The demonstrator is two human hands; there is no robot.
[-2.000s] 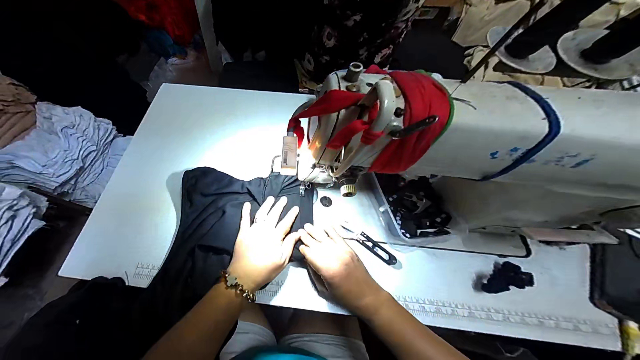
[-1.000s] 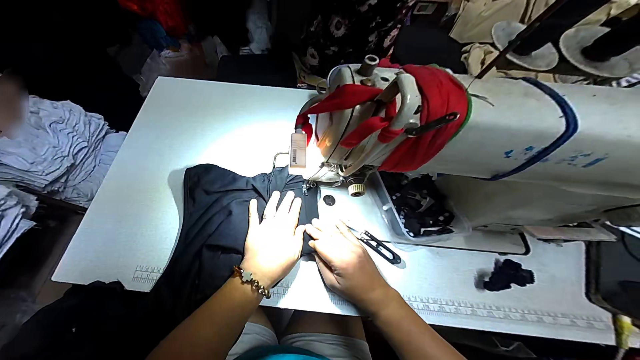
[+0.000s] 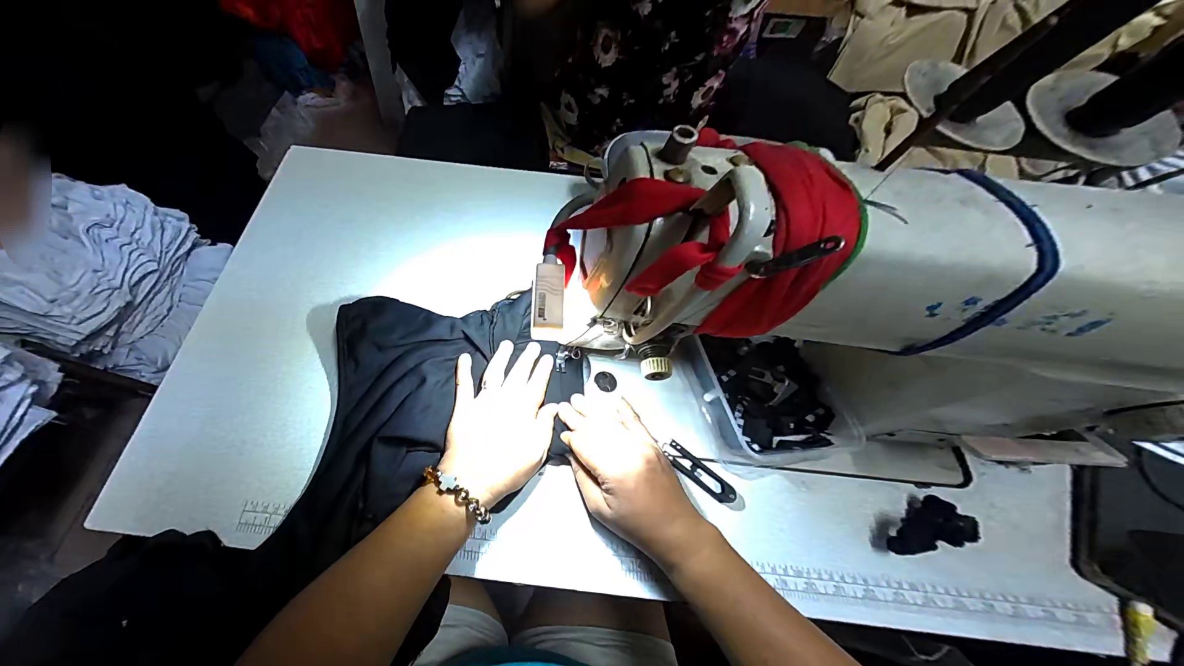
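Dark fabric [image 3: 398, 370] lies bunched on the white sewing table, its upper edge under the presser foot [image 3: 561, 359] of an industrial sewing machine [image 3: 925, 268]. Flat on the fabric, just below the foot, rests my left hand [image 3: 504, 425], fingers spread and a beaded bracelet at the wrist. My right hand [image 3: 620, 453] has its fingers curled at the fabric's right edge, thumb and index close to my left hand; its fingertips pinch that edge. Thread snips [image 3: 700, 472] lie right beside my right hand. A small dark disc [image 3: 605, 381] sits right of the foot.
A clear plastic bin [image 3: 726, 416] of small black pieces stands under the machine arm. A black fabric scrap [image 3: 934, 524] lies on the table at right. White cloth [image 3: 102, 268] is piled at far left. Printed rulers run along the front edge. A person in floral clothing is behind the machine.
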